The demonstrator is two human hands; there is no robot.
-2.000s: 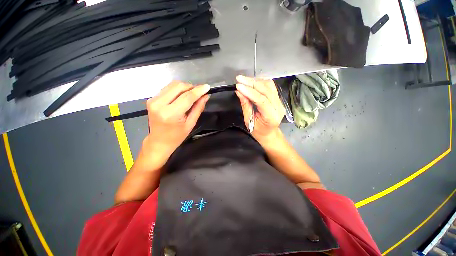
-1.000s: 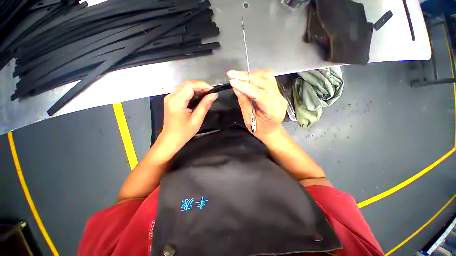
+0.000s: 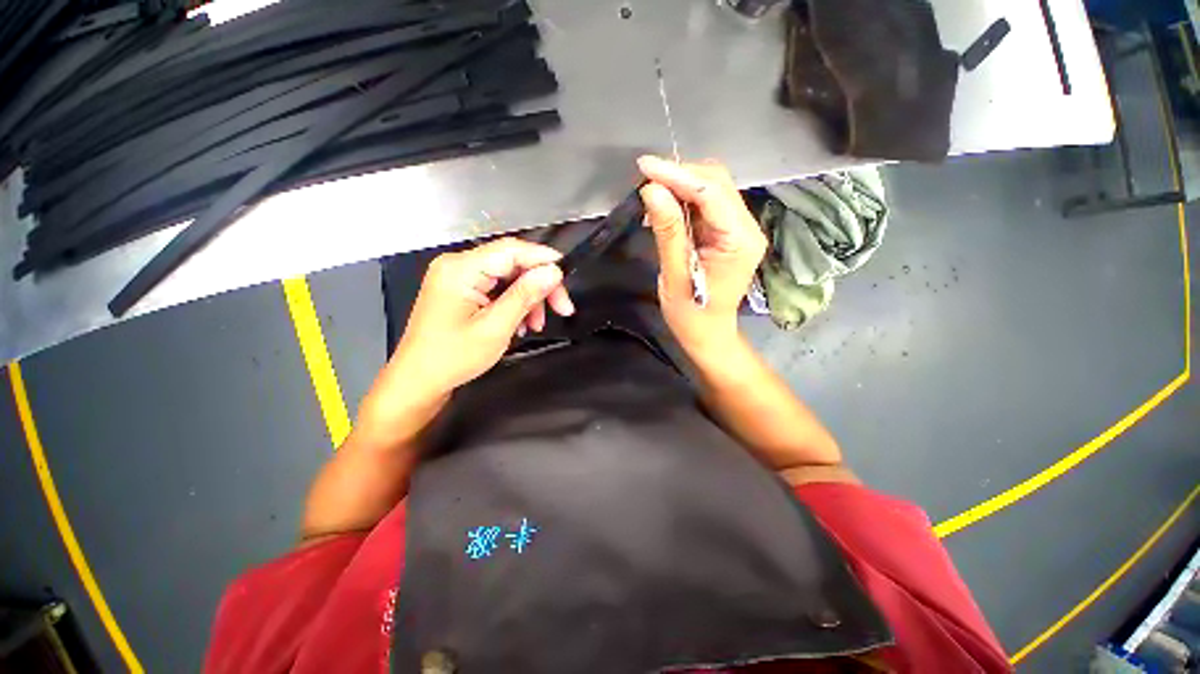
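Observation:
A narrow black strap is held between my two hands over the dark apron, slanting up to the right. My left hand pinches its lower part with thumb and fingers. My right hand pinches its upper end. My right hand also holds the applicator, a thin silvery needle that points up over the table, its pale handle lying along the palm. The rest of the strap is hidden by my hands or blends into the apron.
A pile of black straps lies on the metal table at left. Brown leather, a short dark piece, a thin strip and part of a cup are at right. Green cloth lies below the table edge.
The strap between my hands has gone from nearly level to a steep slant. My right hand has moved up with the applicator, and my left hand is lower and farther from it.

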